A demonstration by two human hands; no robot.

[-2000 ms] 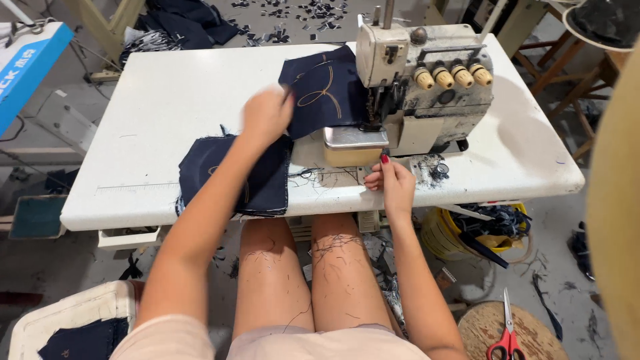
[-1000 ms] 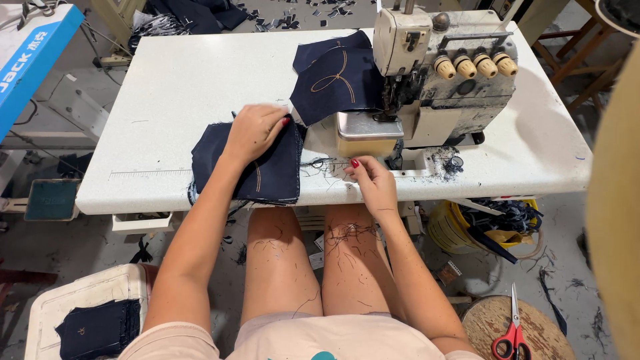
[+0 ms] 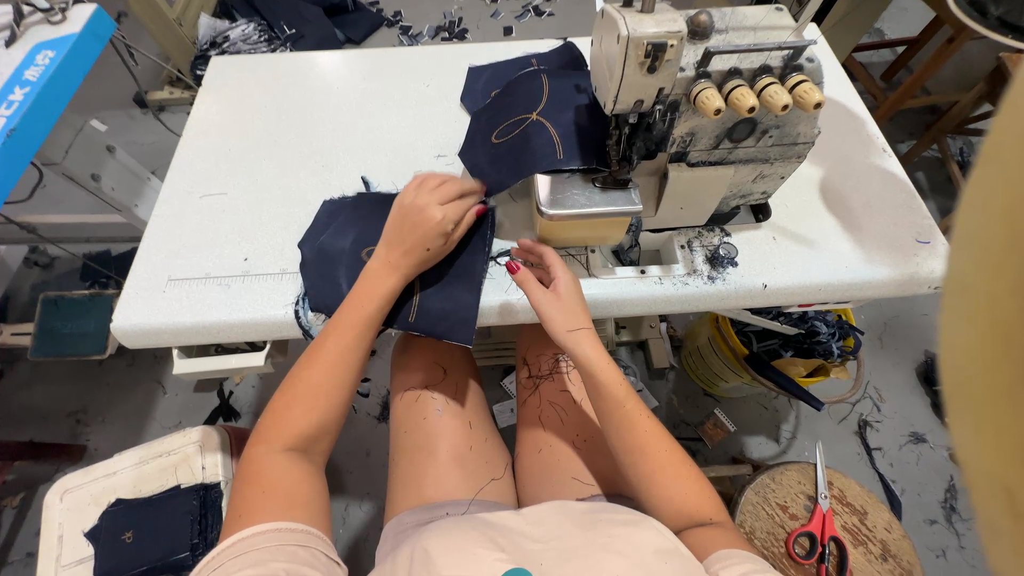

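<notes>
My left hand (image 3: 432,220) is over the upper right corner of a stack of navy denim pocket pieces (image 3: 336,248), its fingertips at the lower tip of another navy piece (image 3: 520,132); whether they pinch it is unclear. That piece has tan loop stitching, overlaps a further piece, and reaches the needle area of an overlock sewing machine (image 3: 704,152). My right hand (image 3: 548,292) is just below and left of the machine's metal-topped work plate (image 3: 588,196), fingers curled near loose dark threads (image 3: 502,258). Whether it holds a thread cannot be told.
Red-handled scissors (image 3: 818,520) lie on a round wooden stool (image 3: 868,512) at lower right. A yellow bucket (image 3: 708,360) of fabric scraps stands under the table (image 3: 240,144). At lower left, more navy pieces (image 3: 152,528) rest on a white container (image 3: 80,488). Scraps litter the floor.
My left hand has moved from over the stack to its upper right corner, by the tip of the stitched piece. That piece has turned, its lower corner now nearer the stack.
</notes>
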